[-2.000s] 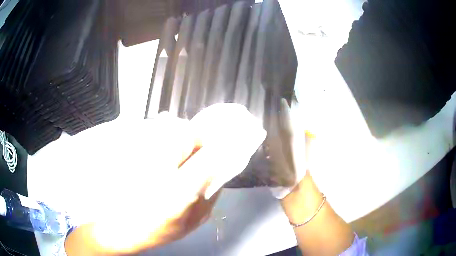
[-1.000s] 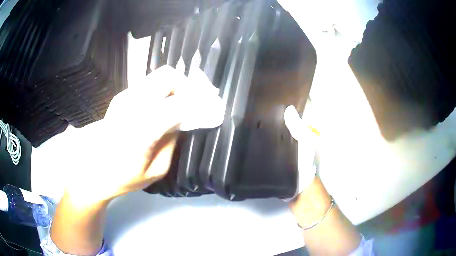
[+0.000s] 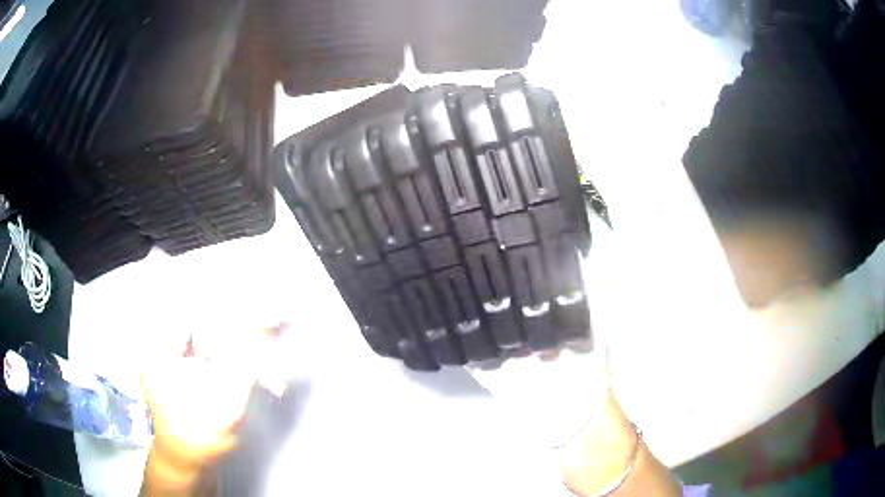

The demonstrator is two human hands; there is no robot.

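A block of several black tablet cases (image 3: 437, 233) stands tilted in the centre, ribbed edges with slots facing me. My right hand (image 3: 568, 388), in a white glove, is at the block's lower right corner and grips it there; glare blurs the fingers. A thin bracelet shows on that wrist. My left hand (image 3: 209, 398) is at the lower left, away from the block and strongly overexposed. I cannot tell its finger positions or whether it holds a cloth.
Tall stacks of black cases stand at the left (image 3: 165, 146), back (image 3: 340, 39) and right (image 3: 796, 184). A clear bluish bottle (image 3: 78, 393) lies at the lower left, near white coiled cables (image 3: 34, 272). A small yellow-and-black tool (image 3: 594, 194) shows beside the block's right edge.
The block has been turned so its slotted edges face me. My left hand has left the block and moved down and left. My right hand has moved to the block's lower corner.
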